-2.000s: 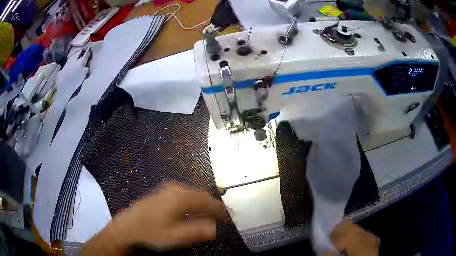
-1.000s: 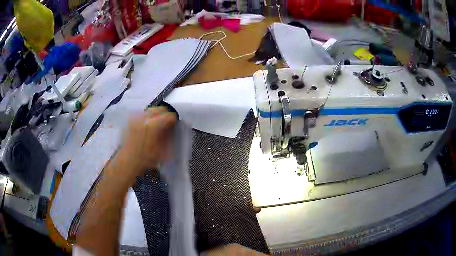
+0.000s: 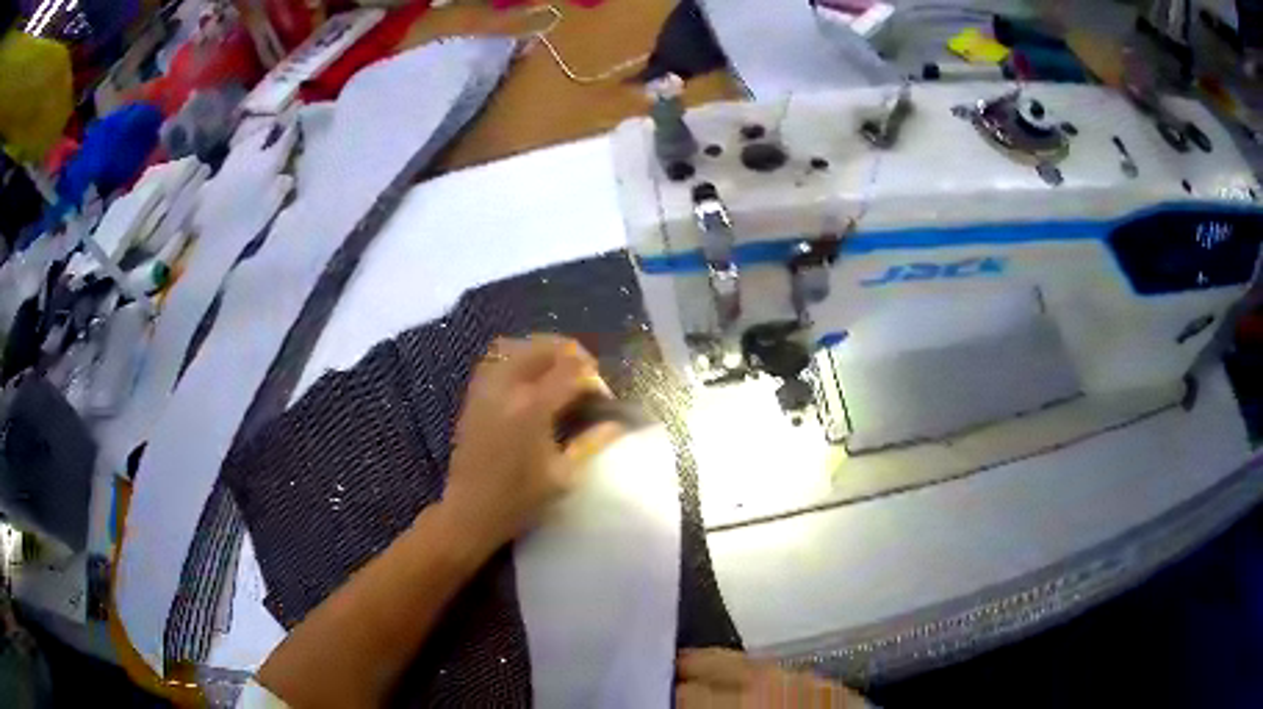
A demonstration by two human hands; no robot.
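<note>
A fused garment panel [image 3: 603, 582] lies pale side up over dark herringbone cloth [image 3: 374, 443], left of the needle. My left hand [image 3: 533, 429] is blurred and grips the panel's upper end; its fingertips are partly hidden. My right hand [image 3: 755, 681] is cut off by the bottom edge, at the panel's lower right edge; its fingers are not clear enough to tell a grip. The white JACK sewing machine [image 3: 887, 180] stands at the right, its presser foot [image 3: 727, 367] under a bright lamp. The panel does not reach the presser foot.
Long curved stacked panels [image 3: 243, 374] lie at the left. A small pale cut piece [image 3: 956, 381] rests on the bed right of the needle. A measuring tape strip [image 3: 970, 589] runs along the front edge. Tangled cord [image 3: 568, 63] and coloured bundles [image 3: 118, 146] lie behind.
The pale panel, first at the right of the needle, was carried left, and my left hand has brought it back rightward over the dark cloth. The camera view has shifted.
</note>
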